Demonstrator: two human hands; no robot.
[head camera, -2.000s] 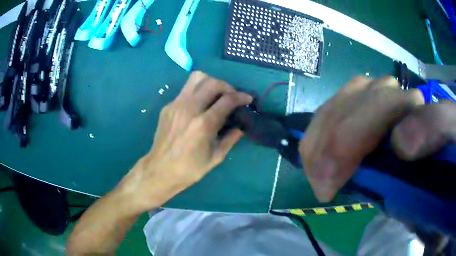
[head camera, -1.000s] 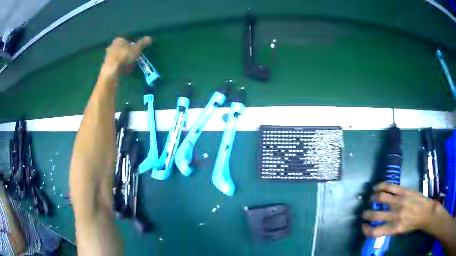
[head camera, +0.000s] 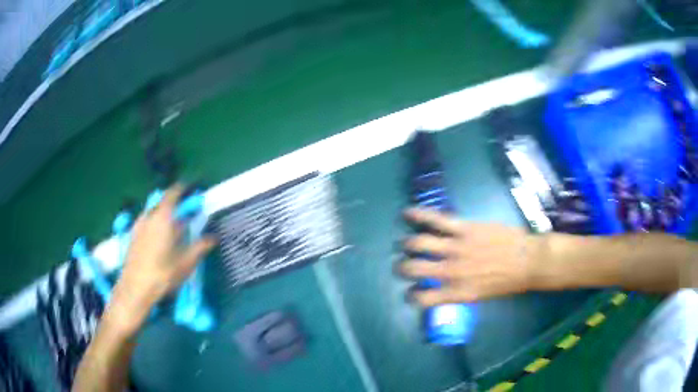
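Note:
The picture is blurred by motion. My left hand is over the row of light-blue housings at the left. Its thumb and fingers are apart around the rightmost housing; whether they grip it cannot be told. My right hand lies across the blue-and-black electric screwdriver, its fingers over the body. The screwdriver lies on the bench, black nose towards the conveyor. The dark fixture lies on the mat between my hands, with no device visible on it.
The screw plate lies behind the fixture. Black device bodies are piled at the left. A blue parts bin with dark reddish parts stands at the right, dark and silvery parts beside it. A blurred dark device lies on the conveyor.
The view has swung right, bringing the bin in. The dark device left the left hand; that hand reached over the conveyor, then came back to the housings. The right hand lowered the screwdriver to the bench.

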